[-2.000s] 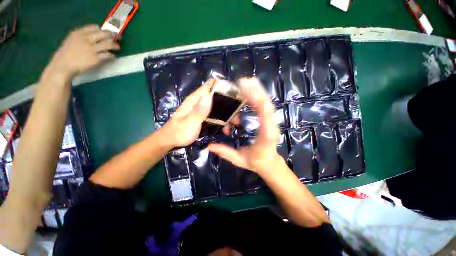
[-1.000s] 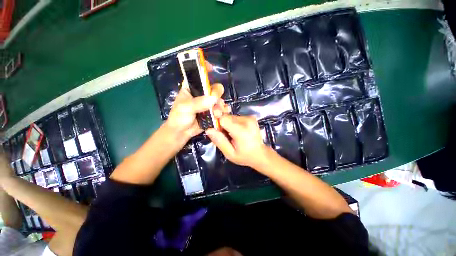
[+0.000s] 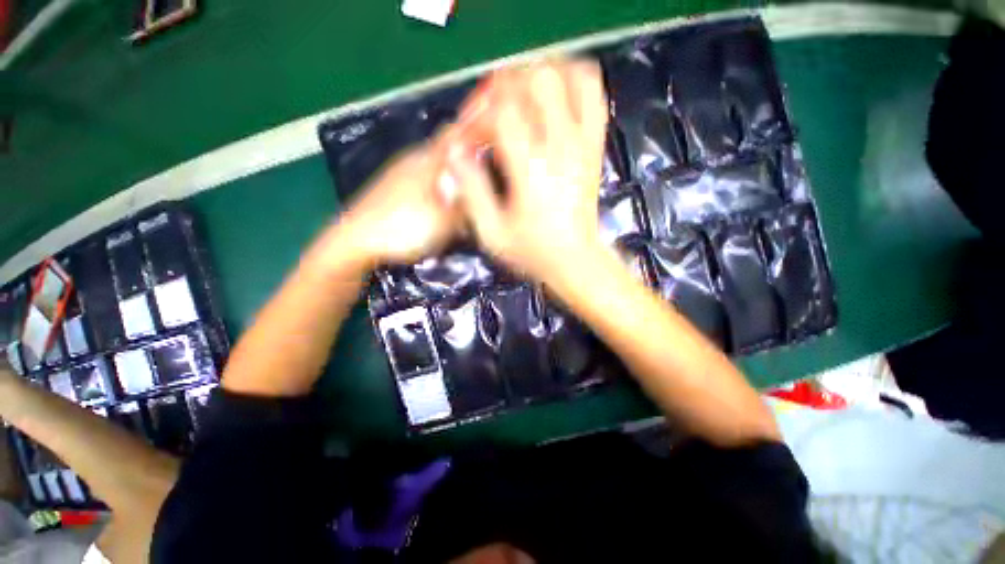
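Observation:
My left hand (image 3: 413, 204) and my right hand (image 3: 540, 165) are together over the black blister tray (image 3: 733, 193), both blurred. They close around a phone body (image 3: 494, 171), of which only a dark part and a reddish edge show between the fingers; the rest is hidden. My right hand lies over it, my left hand is at its left side. A front cover (image 3: 414, 364) with a dark window and pale lower half sits in the tray's lower left pocket.
At the left, another tray (image 3: 138, 375) holds several front covers and a red-edged phone part (image 3: 46, 308), with a coworker's arm (image 3: 88, 430) beside it. Other parts lie on the green belt (image 3: 276, 55) beyond the pale strip. A person in dark clothing (image 3: 970, 220) is at the right.
My right hand has moved up and over the phone, which stood in clear view a second ago and is now mostly covered. The front cover in the lower left pocket shows fully now.

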